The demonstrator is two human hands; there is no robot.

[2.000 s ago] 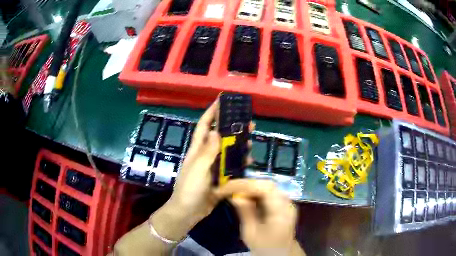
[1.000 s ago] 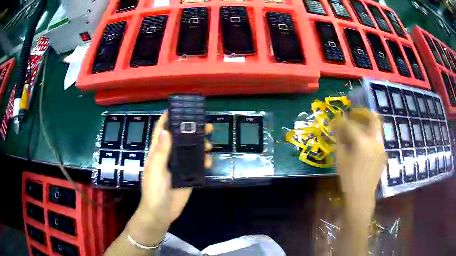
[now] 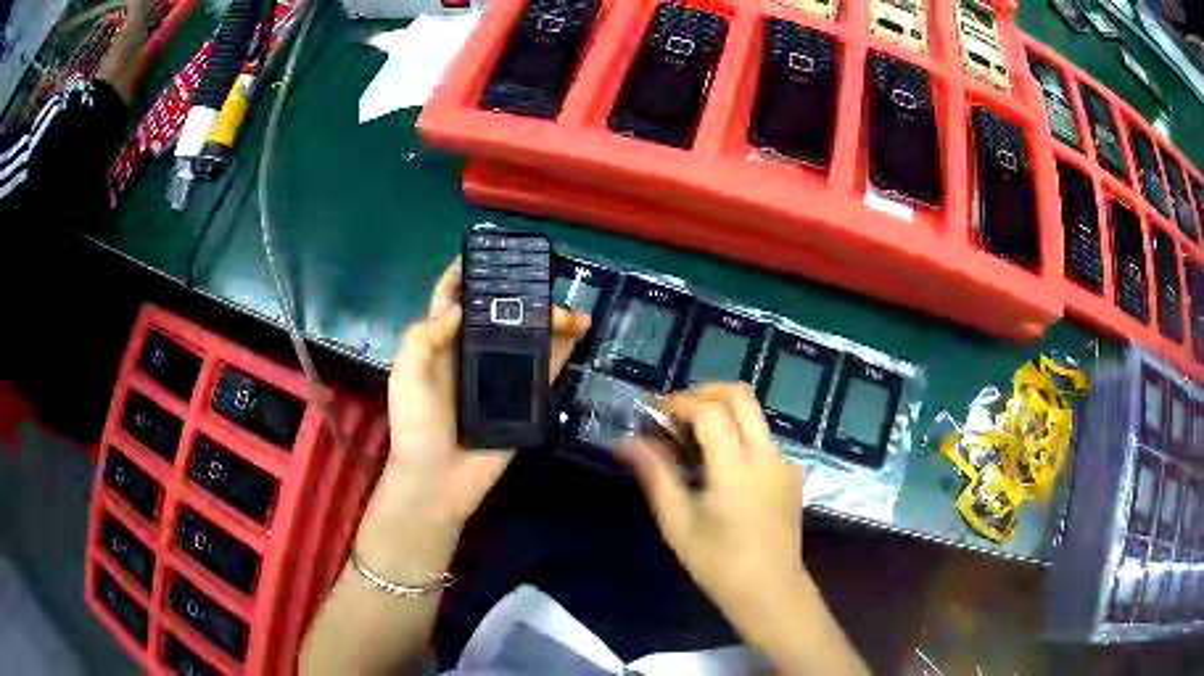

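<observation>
My left hand (image 3: pixel 429 436) holds a black keypad phone (image 3: pixel 506 343) upright, keys at the top and a dark screen area below. The yellow frame is not on it. My right hand (image 3: pixel 720 489) has its fingers bent together over the lower part of the lens sheet (image 3: pixel 792 376), right of the phone. A shiny piece and something dark show at its fingertips; whether they are gripped is unclear. The sheet has a row of black-framed lenses; its left part is partly hidden by the phone and left hand.
Red foam phone trays (image 3: pixel 779 198) stand behind. More foam trays (image 3: pixel 198 489) are at lower left. Yellow liners (image 3: pixel 1017 449) lie heaped at right, beside a lens stack (image 3: pixel 1155 502). A black-and-yellow tool (image 3: pixel 218 106) and a cord are upper left. Another person's sleeve (image 3: pixel 60 145) shows at left.
My right hand has moved from the yellow heap to the lens sheet. The yellow frame seen earlier on the phone is gone. The phone stays in my left hand; the view has shifted and tilted.
</observation>
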